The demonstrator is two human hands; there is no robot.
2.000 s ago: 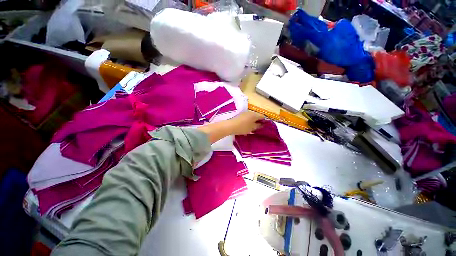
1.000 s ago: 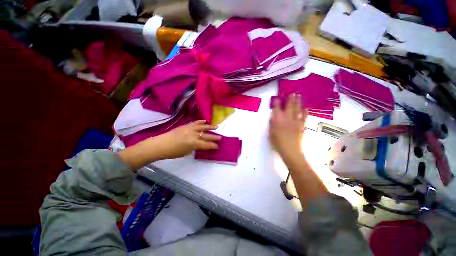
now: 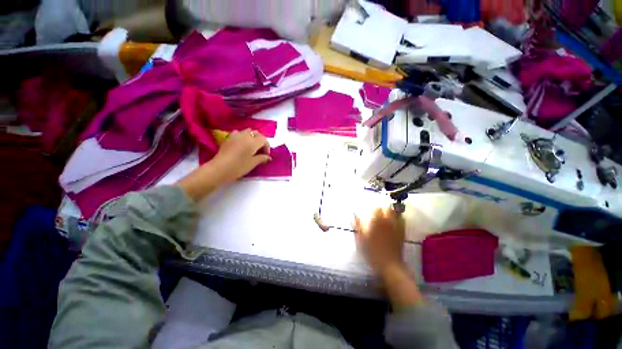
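Observation:
My left hand [image 3: 242, 154] is palm down with bent fingers at the left end of a small magenta rectangle stack [image 3: 281, 162]; whether it grips a piece is hidden. My right hand [image 3: 382, 235] is at the needle area under the machine head, its fingertips washed out by lamp glare and close to the presser foot [image 3: 398, 203]; any piece there cannot be made out. A stack of curved-edge magenta pieces [image 3: 326, 112] lies behind, left of the machine head [image 3: 470, 146]. Another small magenta stack [image 3: 374, 95] is partly hidden behind the head.
A large magenta and lilac panel heap [image 3: 146, 123] with a red-pink tie [image 3: 198, 109] fills the left. A magenta pad [image 3: 460, 255] lies right of my right hand. White boxes [image 3: 368, 34] stand behind. A measuring tape [image 3: 273, 268] runs along the front edge.
The view has swung right. My right hand has moved from the curved-edge stack to the needle area. My left hand stays at the small rectangle stack, its fingers now more bent.

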